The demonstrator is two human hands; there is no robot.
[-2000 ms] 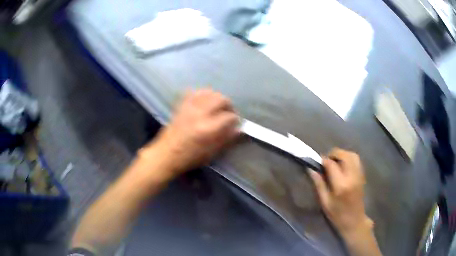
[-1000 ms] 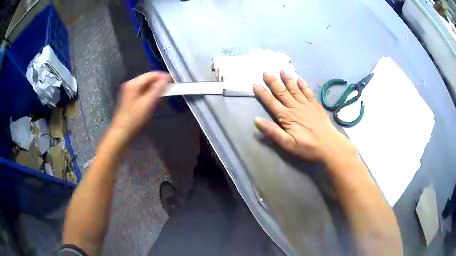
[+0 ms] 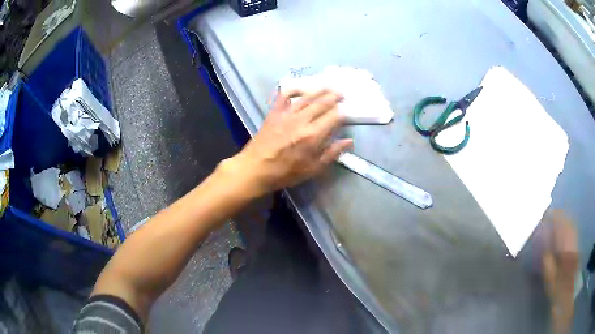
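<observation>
The silvery-white pressing template lies alone on the grey table, its rounded end to the lower right. My left hand is over the template's upper left end and the near edge of the folded pressed strips; its fingers are bent, and whether it grips anything is hidden. My right hand is blurred at the right, beside the lower tip of the white cut pieces; what it holds cannot be told. The green-handled snips lie with their blades at the edge of the white pieces.
The table's edge runs diagonally below my left forearm. Blue crates with white and brown scraps stand on the speckled floor at left. A small dark block lies at the far table edge. A pale container is at upper right.
My left hand has come from beyond the table edge onto the strips. My right hand has left them and moved far right. The template now lies bare on the table.
</observation>
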